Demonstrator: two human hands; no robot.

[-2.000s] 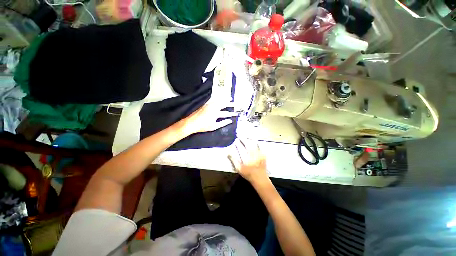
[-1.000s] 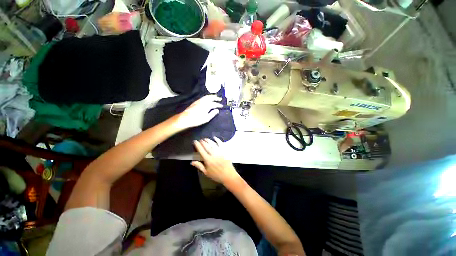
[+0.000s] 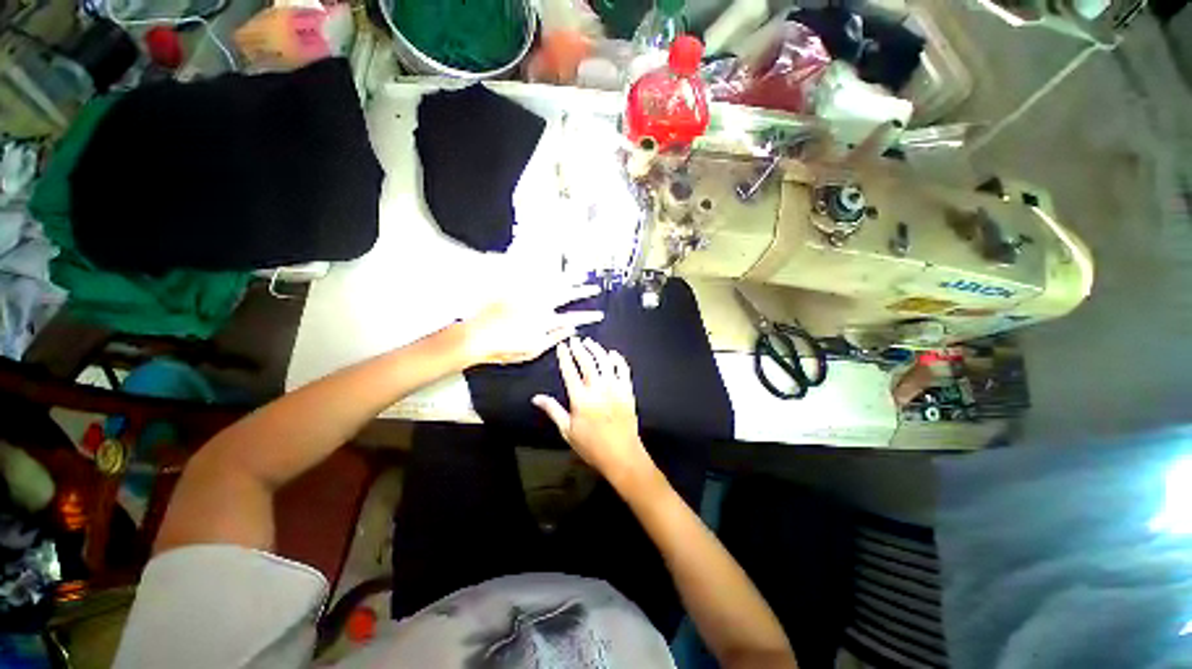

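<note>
A black fabric panel lies flat on the white table, its upper edge at the needle area of the cream sewing machine. My left hand rests spread at the panel's upper left, its fingertips near the needle area. My right hand lies flat on the middle of the panel, fingers close to my left hand. Neither hand's grasp closes on the cloth. Glare hides detail left of the needle.
A pile of black panels lies on green cloth at the left. A small black panel lies at the back. Black-handled scissors lie below the machine arm. A red bottle and metal bowl stand behind.
The worked panel has shifted right and turned, now extending below the machine head. My left hand is lower and a little left. My right hand has moved left, then slightly right and up.
</note>
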